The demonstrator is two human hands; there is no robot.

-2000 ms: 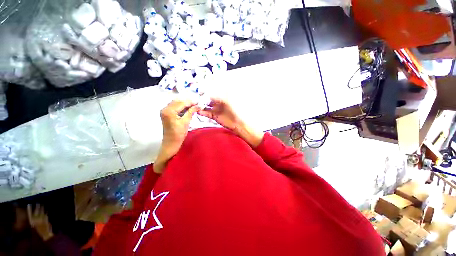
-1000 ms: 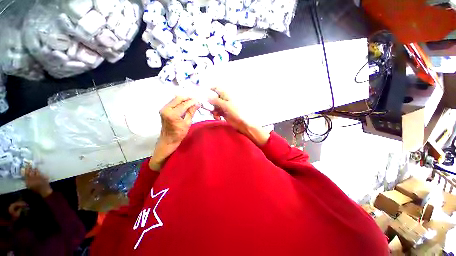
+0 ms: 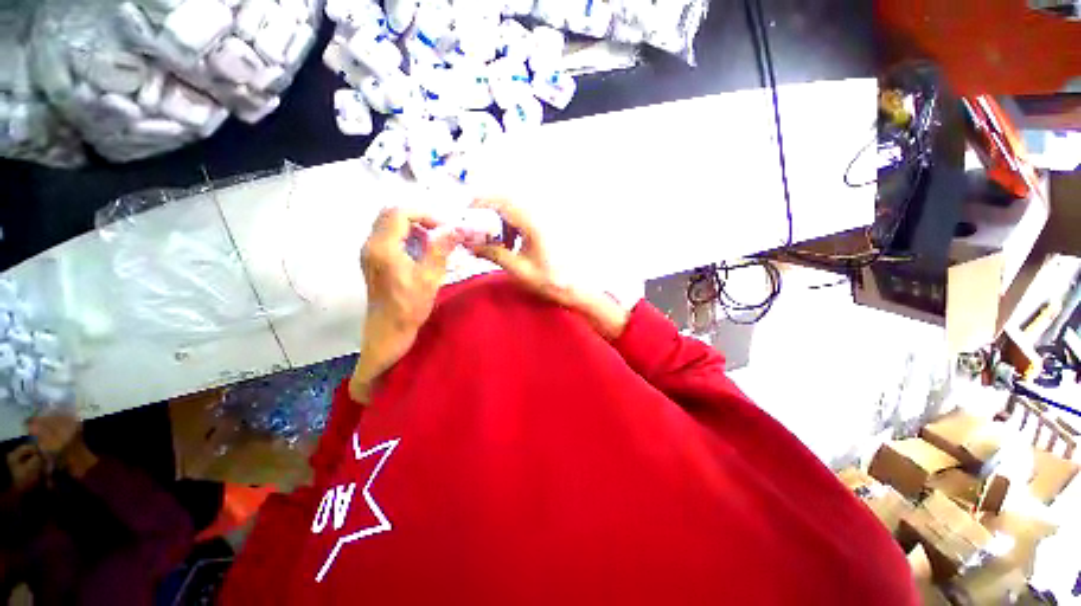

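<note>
A small white piece [image 3: 480, 226] is held between both hands just in front of my chest, over the white board [image 3: 664, 189]. My left hand [image 3: 405, 266] grips its left side; the fingers hide much of that side. My right hand [image 3: 522, 251] has thumb and fingers around its right side. The piece's details are washed out by glare. A loose pile of white pieces with blue marks [image 3: 445, 71] lies beyond my hands, mostly on the black surface.
Clear bags of white pieces [image 3: 154, 77] stand at far left. A flat clear bag [image 3: 178, 266] lies on the board. A small heap [image 3: 30, 361] and a person's hand [image 3: 57, 436] are at the left edge. A black cable [image 3: 776, 142] crosses at right. Cartons [image 3: 948, 521] are lower right.
The fingers of both hands have closed in around the white piece, which now shows more clearly between them. The other person's hand at left has shifted slightly. The view has moved a little.
</note>
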